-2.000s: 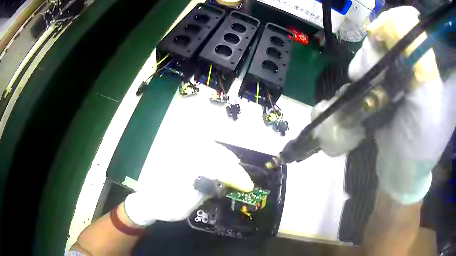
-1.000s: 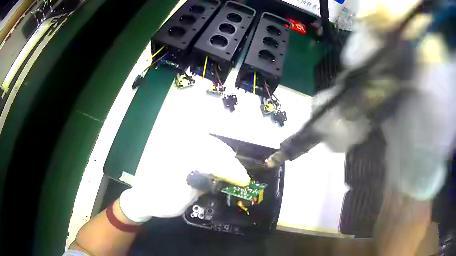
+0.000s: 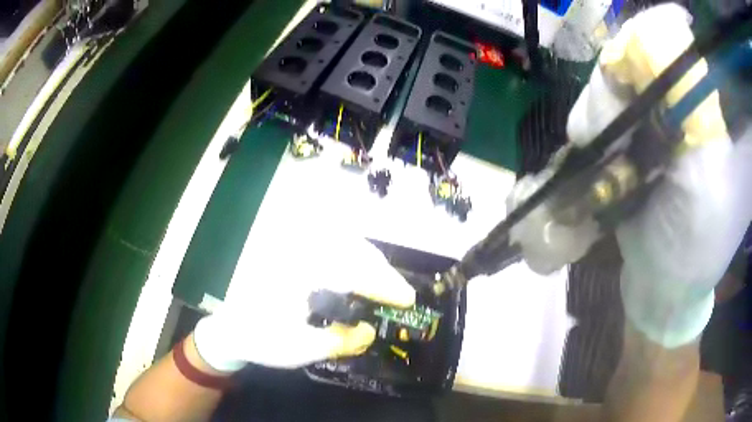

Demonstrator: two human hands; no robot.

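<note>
A black housing (image 3: 429, 363) lies open on the white sheet, with a green circuit board (image 3: 418, 316) and yellow parts inside. My left hand (image 3: 305, 305), in a white glove, lies over the housing's left side, holding a small black module (image 3: 332, 307) beside the board; a fingertip is at the board's edge. My right hand (image 3: 627, 157), gloved, grips the power screwdriver (image 3: 495, 247). The screwdriver points down-left, its tip at the housing's upper right corner. Whether the bit touches a screw cannot be told. The glove hides the housing's left part.
Three black socket panels (image 3: 365, 81) with wires and small wired boards stand at the back. A ribbed black stack (image 3: 606, 330) is at the right. A green conveyor belt (image 3: 124, 214) with cream edging runs along the left. A red item (image 3: 490, 55) and a white-blue box (image 3: 495, 15) are at the back.
My left fingers have shifted, and a lower fingertip now shows below the module, covering the housing's lower left. The screwdriver tip stays near the same corner. The view has shifted slightly.
</note>
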